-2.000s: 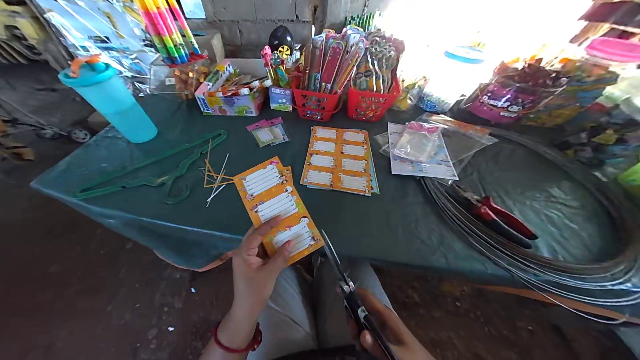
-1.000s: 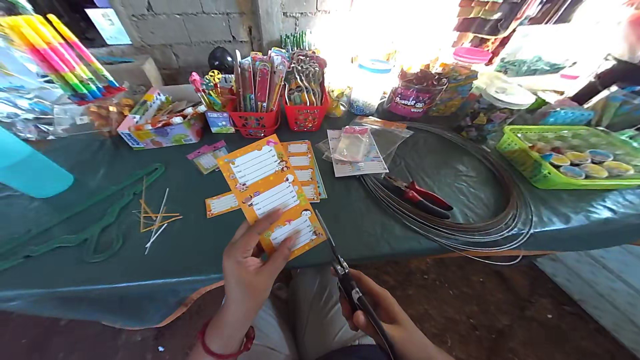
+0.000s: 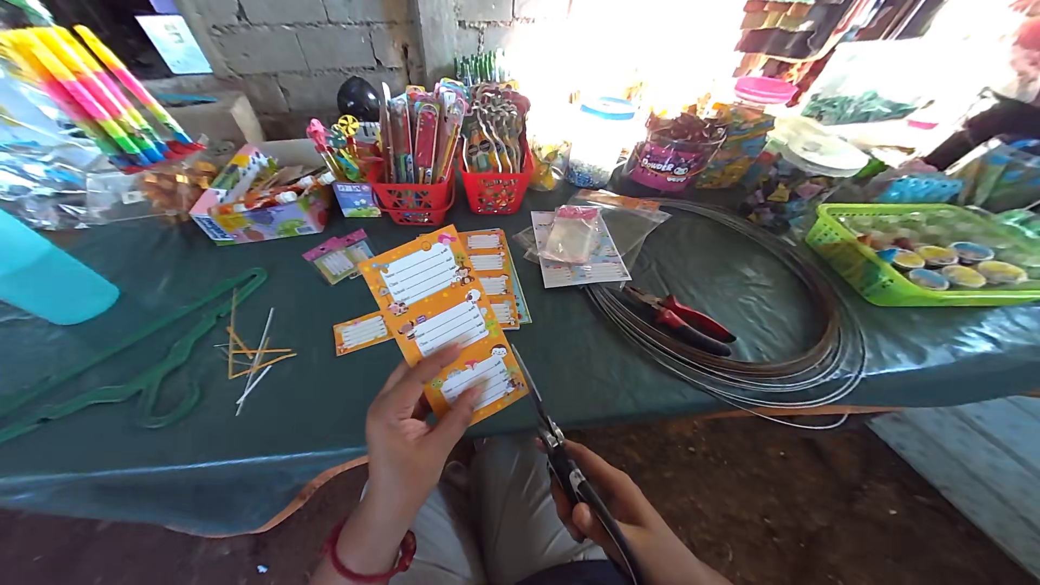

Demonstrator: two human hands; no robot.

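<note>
My left hand (image 3: 418,422) pinches an orange strip of name labels (image 3: 431,305) by its lower part, thumb on top. My right hand (image 3: 601,496) grips black-handled scissors (image 3: 555,439), whose blades point up along the strip's lower right edge; whether they touch it, I cannot tell. One small cut label (image 3: 361,333) lies on the table, partly under the strip's left side. Behind the strip lies a stack of orange label sheets (image 3: 505,276), partly hidden. Thin white and orange paper trimmings (image 3: 258,353) are heaped to the left.
A green plastic hanger (image 3: 175,366) and a turquoise tumbler (image 3: 49,264) are at left. Red-handled pliers (image 3: 691,321) rest inside a wire coil (image 3: 837,325) at right, near a lime-green basket (image 3: 865,280). Red baskets (image 3: 414,203) stand at the back; plastic packets (image 3: 573,236) lie before them.
The small label lying left of the strip shows from one second ago, not in the oldest frame. The held strip stands more upright than two seconds ago. The view has turned right.
</note>
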